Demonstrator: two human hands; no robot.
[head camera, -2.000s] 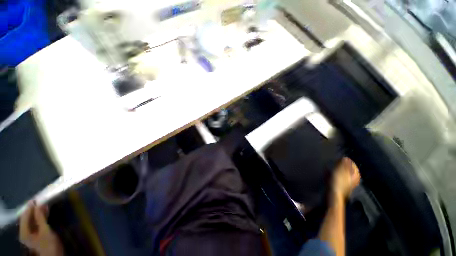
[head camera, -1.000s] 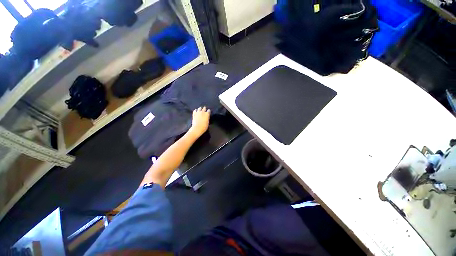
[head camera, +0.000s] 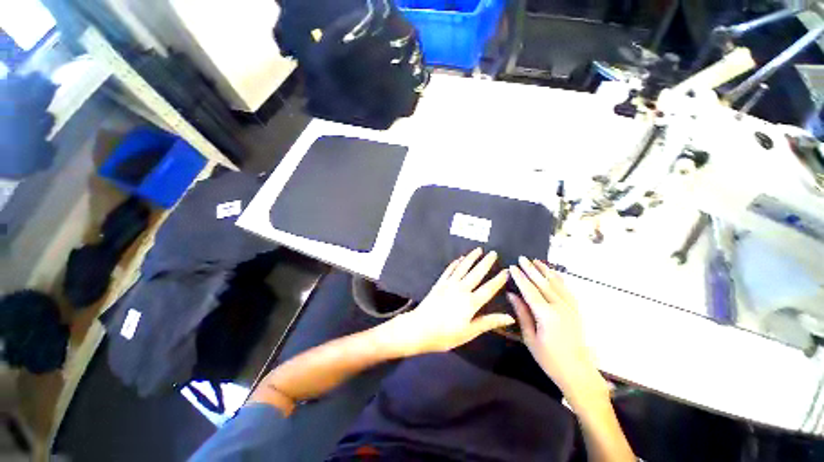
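Note:
A black fabric panel (head camera: 425, 226) with rounded corners lies on the white table's front edge, left of the sewing machine. A small white paper label (head camera: 471, 226) with dark print lies on it. My left hand (head camera: 461, 302) rests on the panel's near part, fingers spread. My right hand (head camera: 547, 311) lies beside it at the panel's near right part, fingers extended. The panel's near edge is partly hidden under my hands. Another black panel (head camera: 341, 191) lies flat on a white board (head camera: 256, 212) to the left.
The sewing machine (head camera: 664, 117) stands right, with a wrench (head camera: 692, 237) and screwdriver (head camera: 720, 293). Black bag parts (head camera: 348, 63) heap at the back. Labelled black pieces (head camera: 172, 311) drape low left. Blue crates (head camera: 456, 36) and a bin (head camera: 379, 298) also show.
The view has turned right. My left hand has moved from the draped pieces to the table. A labelled black panel now lies there, and my right hand has come into view on it.

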